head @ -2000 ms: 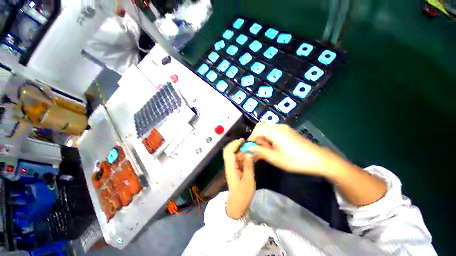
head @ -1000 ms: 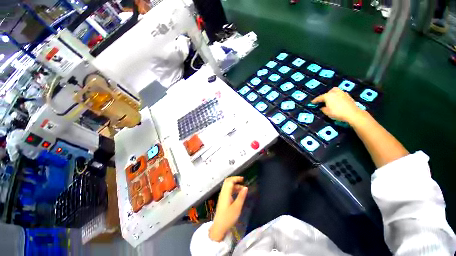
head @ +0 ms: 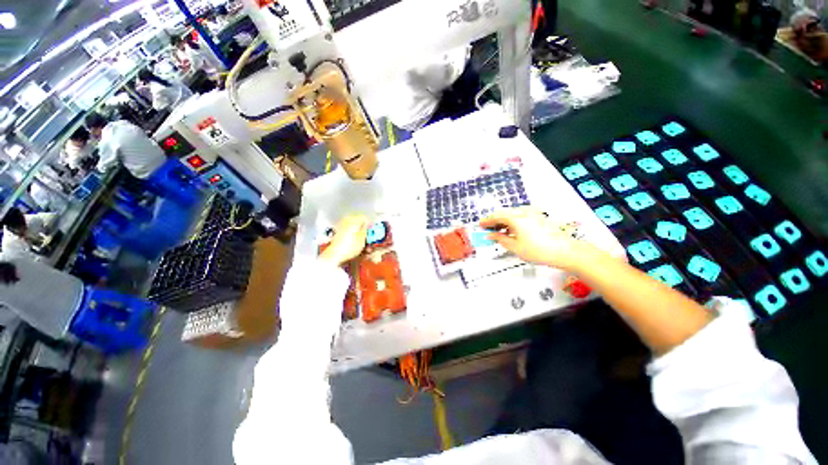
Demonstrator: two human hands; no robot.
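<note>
My right hand holds a light-blue housing by its edge, beside the single orange-brown block on the white machine table. My left hand is at the back of the orange-brown fixtures, its fingertips beside another light-blue housing with a dark edge. Whether my left fingers grip anything is hidden. A dotted plate lies just behind my right fingertips.
The brass-gold working head hangs above the fixtures. A red button is at the table's front right corner. The black parts tray with rows of housings lies to the right. People in white coats sit at the far left.
My right hand has moved left from the parts tray to the orange-brown block, with a housing in it. My left hand has moved from above the lap to the fixtures. The view has turned left.
</note>
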